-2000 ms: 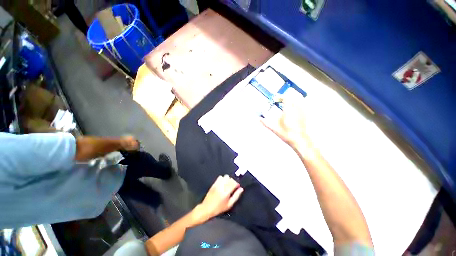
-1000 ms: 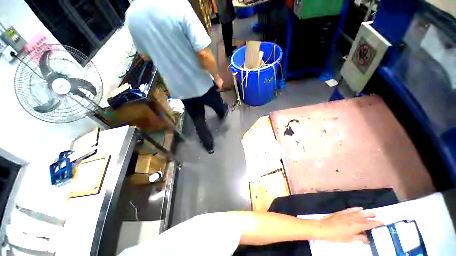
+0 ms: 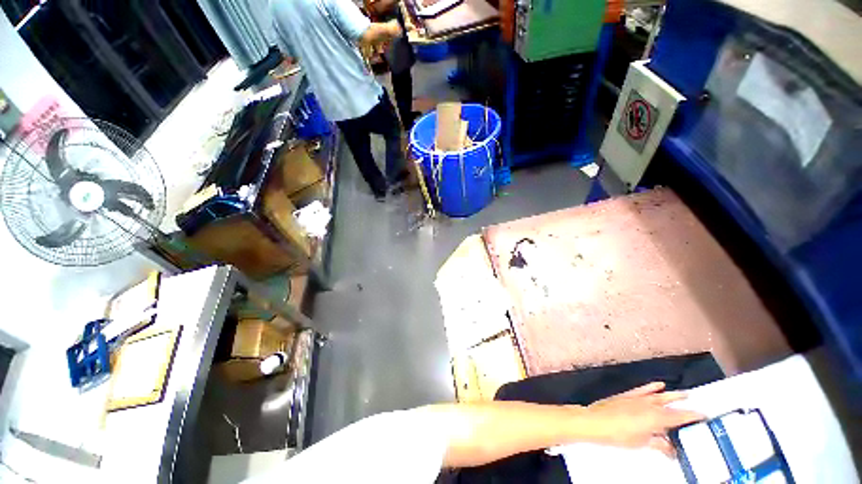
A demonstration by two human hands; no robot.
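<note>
My left hand [image 3: 638, 416] reaches in from the lower left, palm down on the white sheet stack [image 3: 813, 397]. Its fingers are spread and it holds nothing. The fingertips are at the left edge of the blue-black cutting die [image 3: 723, 444], which lies on the white sheets at the lower right; whether they touch it is unclear. The die is cut off by the bottom edge. A black underlay [image 3: 605, 378] shows beneath the white sheets and behind my forearm. My right hand is out of the picture.
The reddish-brown press pad [image 3: 614, 284] lies beyond the sheets, beside the blue press body [image 3: 794, 217]. A round blue tub [image 3: 463, 180] and a person [image 3: 331, 66] are farther back. A side table [image 3: 203, 350] with another blue die [image 3: 90, 354] and a fan [image 3: 85, 194] are left.
The view has swung left from the sheets to the room. My left hand has moved from the notched edge to beside the die. My right hand has left view. The person has walked farther away.
</note>
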